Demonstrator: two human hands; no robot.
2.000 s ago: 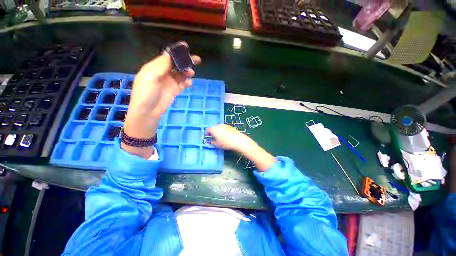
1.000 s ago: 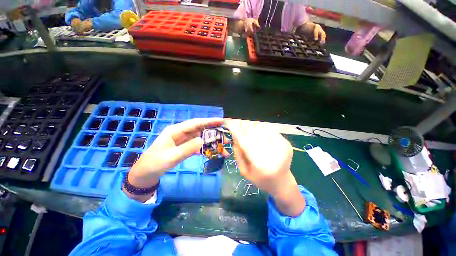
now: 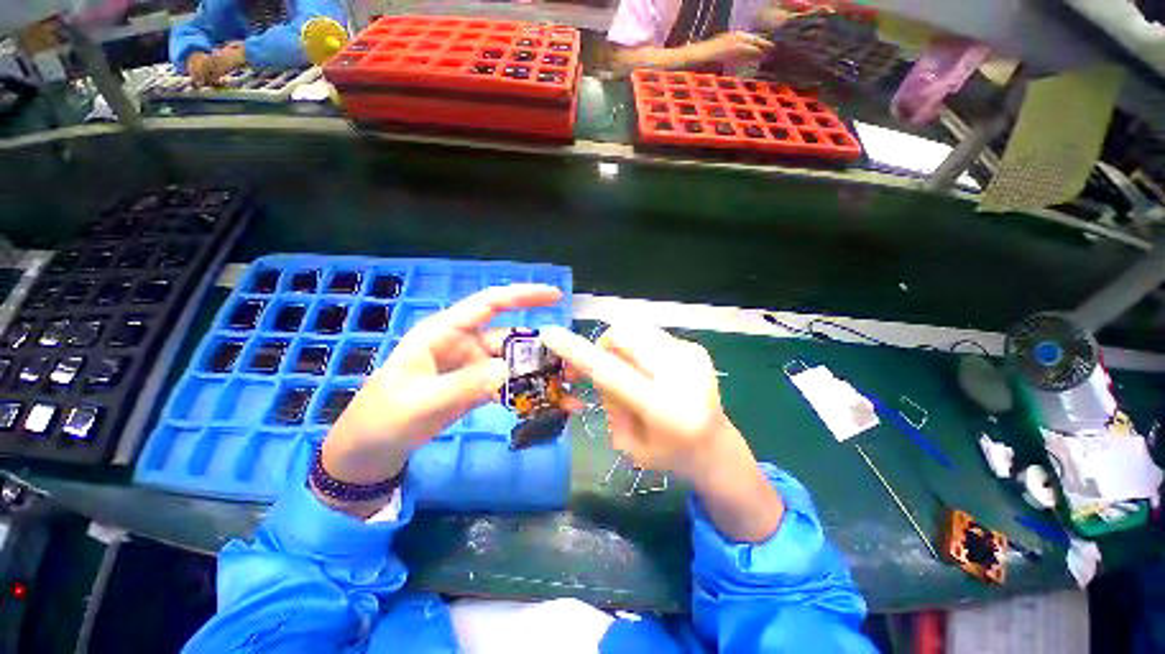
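Observation:
My left hand (image 3: 415, 383) holds an opened device unit (image 3: 525, 371) above the right part of the blue tray (image 3: 205, 441). The unit shows a pale square top, orange-gold parts in the middle and a dark flap hanging at the bottom. My right hand (image 3: 658, 396) has its fingers at the unit's right edge. A thin pale stick shows just past the right hand; most of it is hidden. Dark units (image 3: 337, 318) fill several of the blue tray's left pockets. Thin white frames (image 3: 649, 482) lie right of the tray, partly under my right hand.
A black tray (image 3: 160, 300) stands at left. At right lie a white card (image 3: 833, 400), a thin rod (image 3: 898, 501), a blue tool (image 3: 910, 431), an orange block (image 3: 975, 546) and a small fan (image 3: 1053, 353). Red trays (image 3: 447, 109) and two people's hands are across the bench.
My left hand held a dark unit up while my right was over the frames; both now meet at the opened unit. Across the bench, the black tray has been lifted off a red one.

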